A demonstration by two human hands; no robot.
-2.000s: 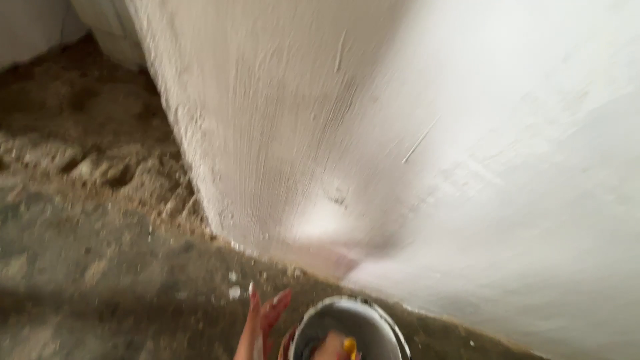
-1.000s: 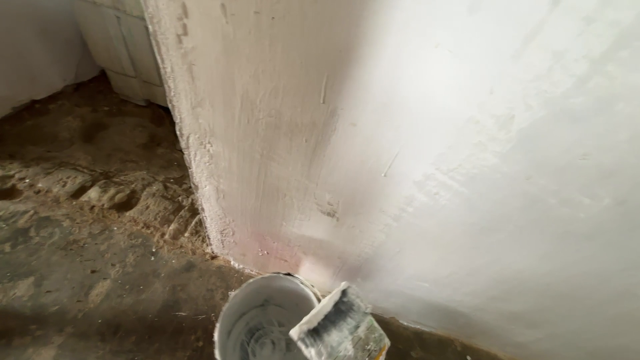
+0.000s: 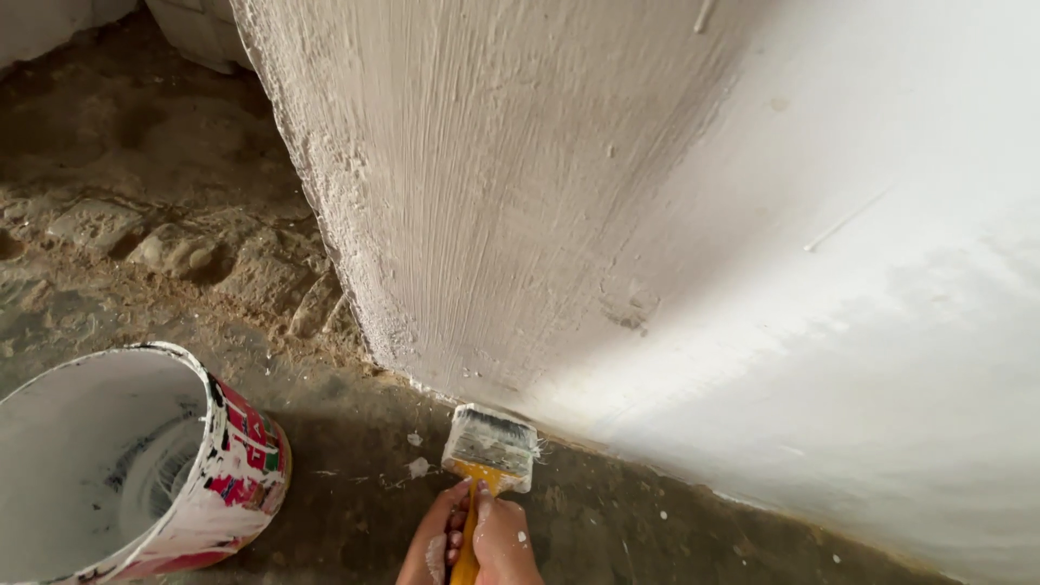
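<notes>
Both hands are closed around the yellow handle of a wide paintbrush (image 3: 491, 447) at the bottom centre. My left hand (image 3: 437, 532) wraps the handle from the left, and my right hand (image 3: 504, 536), spotted with white paint, grips it from the right. The bristles are coated in white and point at the foot of the white-painted wall (image 3: 487, 203). To the left stands a paint bucket (image 3: 248, 463) with a smeared red and white outside; streaks of white paint show inside it.
A dark concrete floor (image 3: 349, 487) with white drips runs along the wall's base. Broken, rough masonry (image 3: 187, 244) crosses the floor at the left, beside the wall's edge. Pale blocks (image 3: 199, 32) stand at the upper left.
The brush, over the bucket's right side one second ago, is now apart from it at the wall's base. The bucket appears farther left. Both hands have come into view on the handle.
</notes>
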